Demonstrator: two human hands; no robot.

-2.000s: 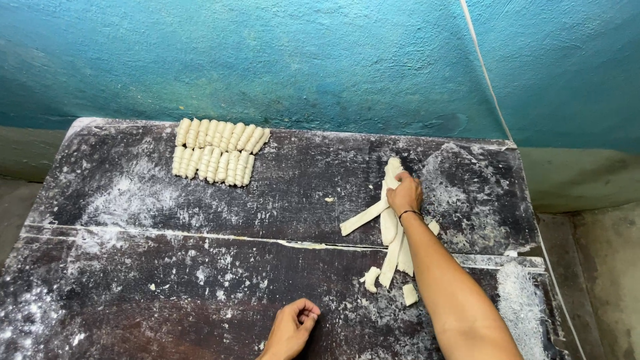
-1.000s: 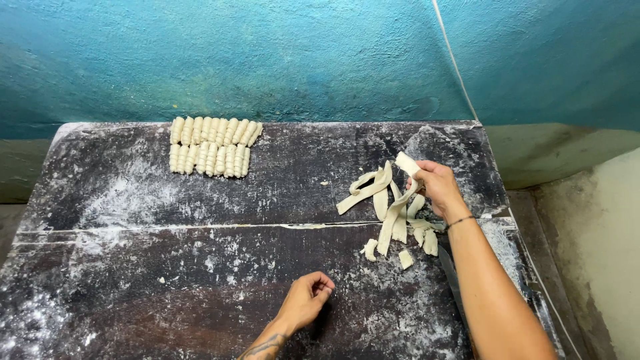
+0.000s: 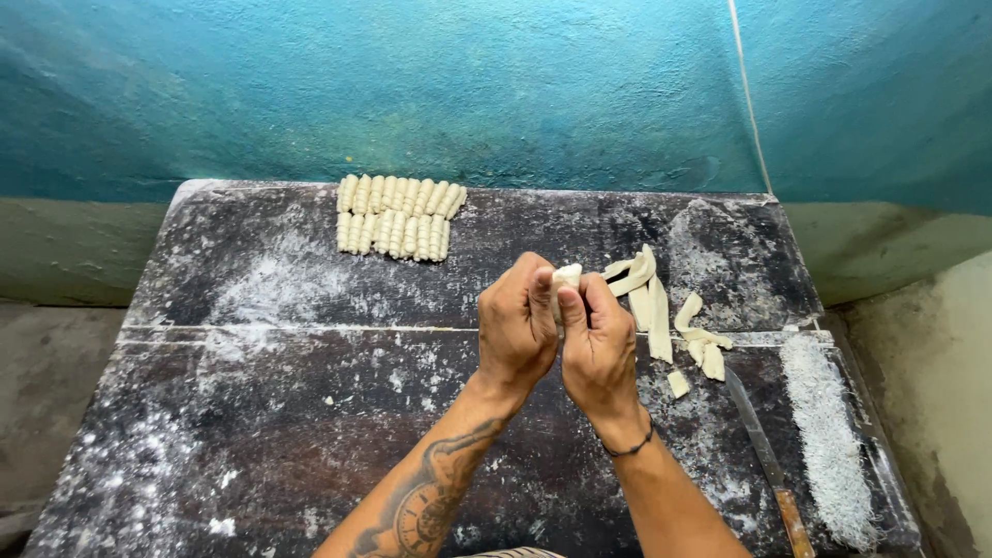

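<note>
Both of my hands meet over the middle of the table, closed around one piece of dough (image 3: 567, 274) whose top shows between the thumbs. My left hand (image 3: 518, 325) grips it from the left, my right hand (image 3: 601, 333) from the right; the rest of the piece is hidden by the fingers. Just right of my right hand lie loose flat dough strips (image 3: 659, 314), with a shorter folded strip (image 3: 697, 333) and a small dough scrap (image 3: 678, 384) beside them. Two rows of ridged, coiled dough rolls (image 3: 394, 236) sit side by side near the back edge.
A knife (image 3: 756, 430) with a wooden handle lies at the right, its blade tip near the dough scraps. Along the right edge lies a whitish, rough-textured strip (image 3: 829, 446). The dark, floured wooden table (image 3: 271, 434) has a seam across it and stands against a blue wall (image 3: 465, 93).
My right hand has moved left from the strips with a piece of dough. My left hand, empty before, has come up and now holds the dough too. The knife is now in full view.
</note>
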